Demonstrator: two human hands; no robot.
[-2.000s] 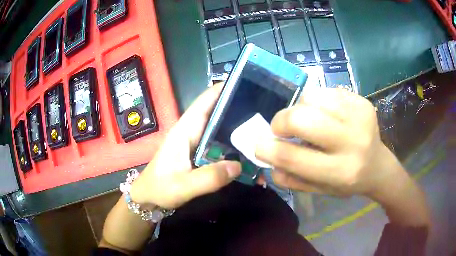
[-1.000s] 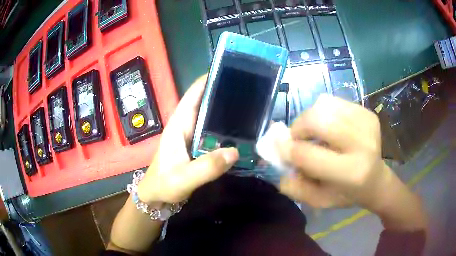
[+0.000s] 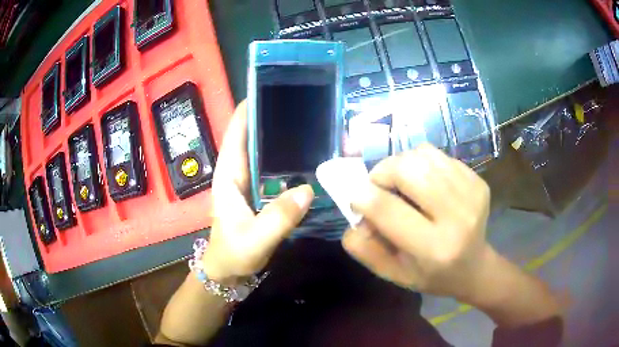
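A handheld device with a teal-blue frame and a dark screen is held nearly upright, screen toward me. Green board shows at its lower end. My left hand grips its lower left part, with the thumb over the bottom front. My right hand pinches a small white wiping cloth in its fingertips. The cloth's tip is at the device's lower right edge; whether it touches cannot be told. The right fingers hide part of the cloth.
A red foam tray at the left holds teal-edged and black devices. A lens sheet lies behind the hands on the green bench. Clear film scraps hang at the bench edge, right, above a brown cardboard box.
The device has turned from tilted to nearly upright and moved left. The cloth went from on the screen to beside the device, then back to its lower right edge.
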